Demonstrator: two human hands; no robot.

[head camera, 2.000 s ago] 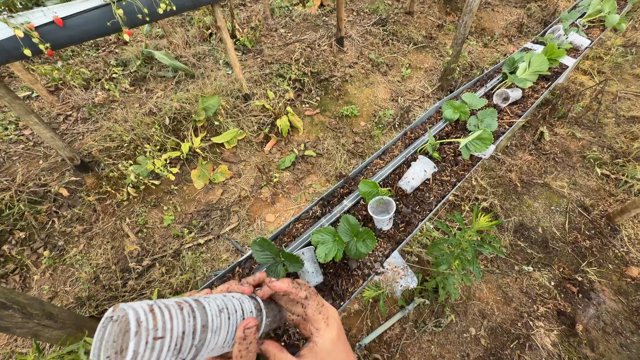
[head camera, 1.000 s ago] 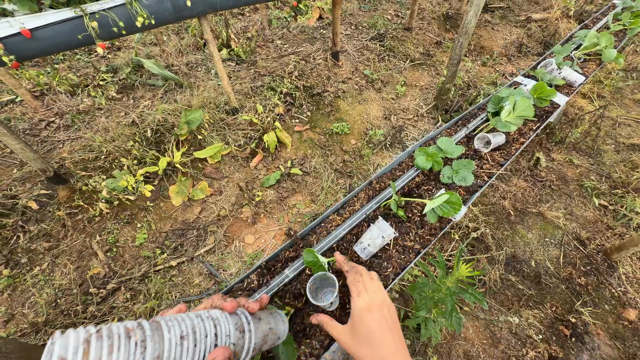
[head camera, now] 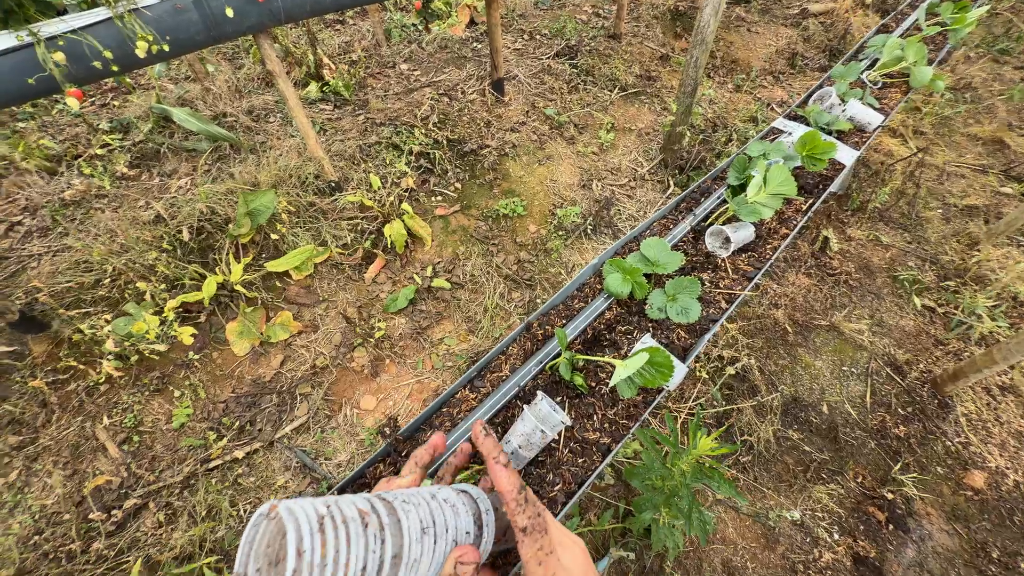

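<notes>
A long stack of nested, soil-smeared clear plastic cups (head camera: 368,532) lies sideways at the bottom of the view. Behind its far end show the muddy fingers of my left hand (head camera: 424,464), wrapped around the stack. My right hand (head camera: 532,516) is at the stack's right end, index finger extended and another fingertip by the stack; part of a cup shows between the hands, and whether it is joined to the stack is hidden. Just beyond my fingers a loose plastic cup (head camera: 534,430) lies tilted on the dark soil of the planting trough (head camera: 592,400), near a strawberry plant (head camera: 570,364).
Strawberry seedlings (head camera: 658,280) and another cup (head camera: 730,238) lie farther along the trough, which has a metal edge and a drip line (head camera: 524,372). Wooden stakes (head camera: 690,76) stand beyond, with a raised dark gutter (head camera: 160,40) at upper left. A leafy weed (head camera: 680,480) grows beside the trough.
My right hand has moved from the upright cup in the trough back to the stack's end. That cup no longer shows standing there. The view has shifted along the trough.
</notes>
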